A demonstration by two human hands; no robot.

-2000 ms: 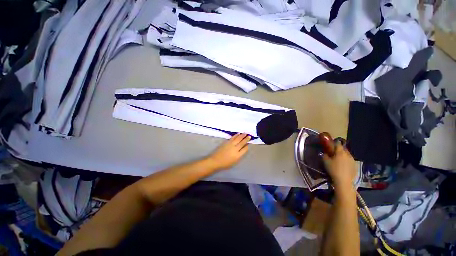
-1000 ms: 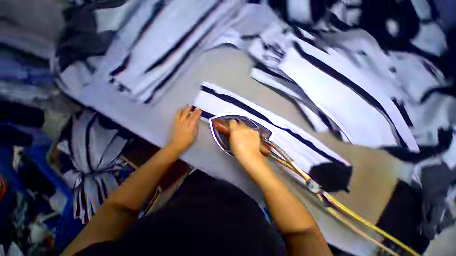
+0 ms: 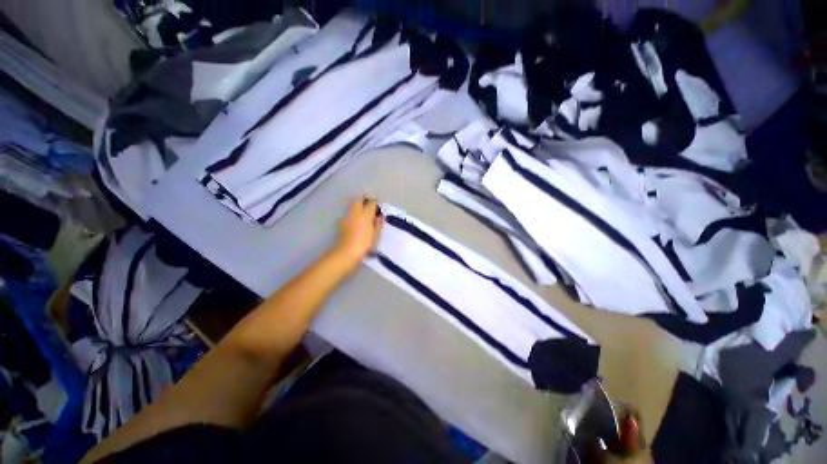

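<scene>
A long white garment panel with two black stripes and a rounded black end piece lies flat and slanting on the pressing table. My left hand is at its upper left end, fingers bunched on the corner. My right hand is at the bottom edge, mostly cut off, around the reddish handle of the steam iron. The iron is blurred and partly out of the picture, just beside the black end piece.
The beige table holds a striped stack at upper left and a looser white and black pile at right. A black square lies at lower right. A tied striped bundle is below the table at left.
The iron has moved from the panel's left part to beyond its black end, with my right hand on it. My left hand has moved onto the panel's upper corner. The view has shifted.
</scene>
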